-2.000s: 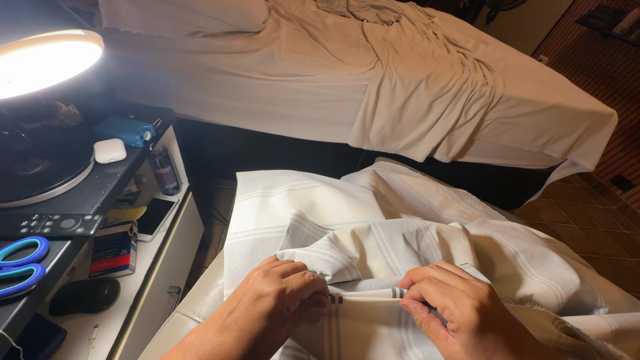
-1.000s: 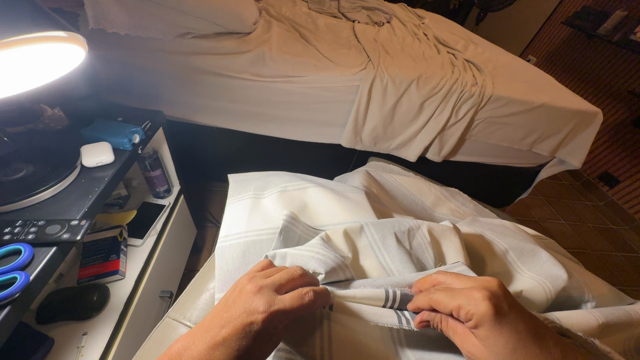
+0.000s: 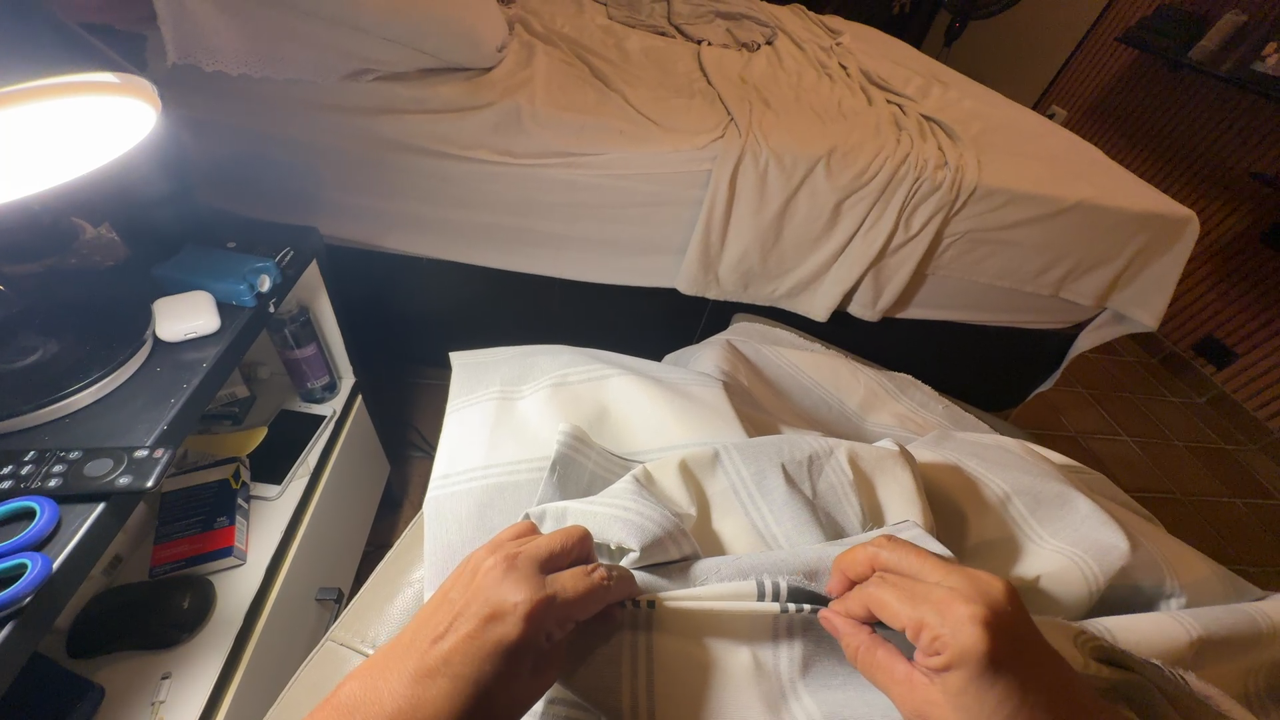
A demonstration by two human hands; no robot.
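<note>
A large white and grey striped fabric (image 3: 780,490) lies in loose folds across the lower middle of the view. Its near edge is folded into a narrow band with dark stripes. At the left end of that band, my left hand (image 3: 530,600) pinches the cloth, fingers curled over it. My right hand (image 3: 930,620) grips the band's right end between thumb and fingers, beside the dark stripes. The folded edge runs between the two hands. Parts of the fingertips are hidden by cloth.
On the left stand a lit lamp (image 3: 70,130), blue-handled scissors (image 3: 25,575), a remote control (image 3: 90,468) and a white earphone case (image 3: 187,316). An open drawer (image 3: 330,540) holds a phone (image 3: 285,450), a box (image 3: 200,515) and a black mouse (image 3: 140,613). Behind is a bed (image 3: 600,210).
Both hands stay on the folded edge. My right hand was nearer my left hand two seconds ago and has shifted right along the cloth. More dark stripe shows beside it.
</note>
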